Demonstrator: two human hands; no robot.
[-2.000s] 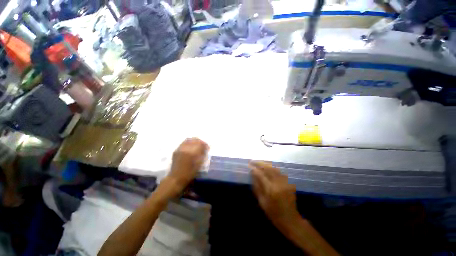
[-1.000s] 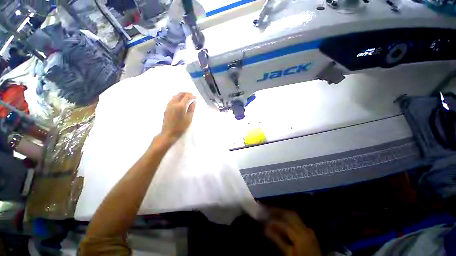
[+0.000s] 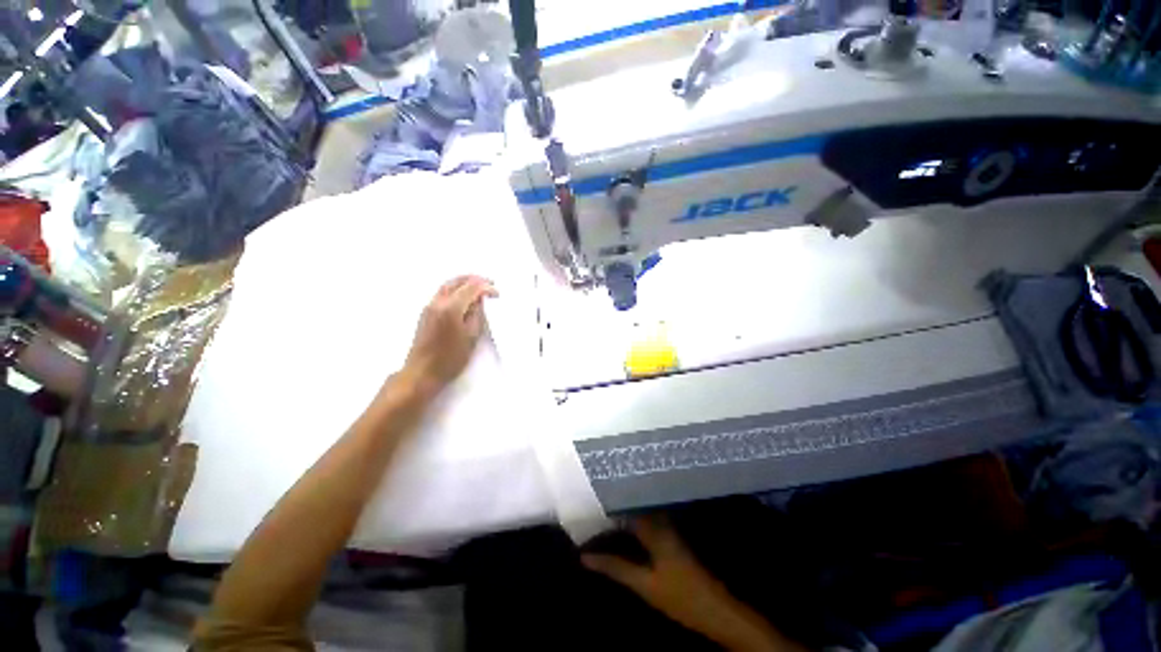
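Observation:
The white fabric panel [image 3: 318, 382] lies spread left of the needle of the white JACK sewing machine [image 3: 751, 153]. Its folded band [image 3: 568, 481] runs along the right edge and hangs over the table's front edge. My left hand [image 3: 448, 334] lies on the panel beside the band, fingers close together near the presser foot [image 3: 588, 275]. My right hand [image 3: 647, 560] is at the band's lower end, below the table edge; its thumb and fingers are around the end, but the exact grip is hard to see.
A yellow block [image 3: 651, 350] sits on the machine bed right of the needle. Ruler tape [image 3: 789, 436] runs along the front edge. Black-looped scissors [image 3: 1105, 334] lie on grey-blue cloth at right. Taped cardboard [image 3: 121, 478] is at left, grey-blue bundles [image 3: 210, 159] behind.
The view has turned towards the machine. The panel has moved from the front edge up beside the needle. Over the last second the band has straightened and my right hand has shifted left.

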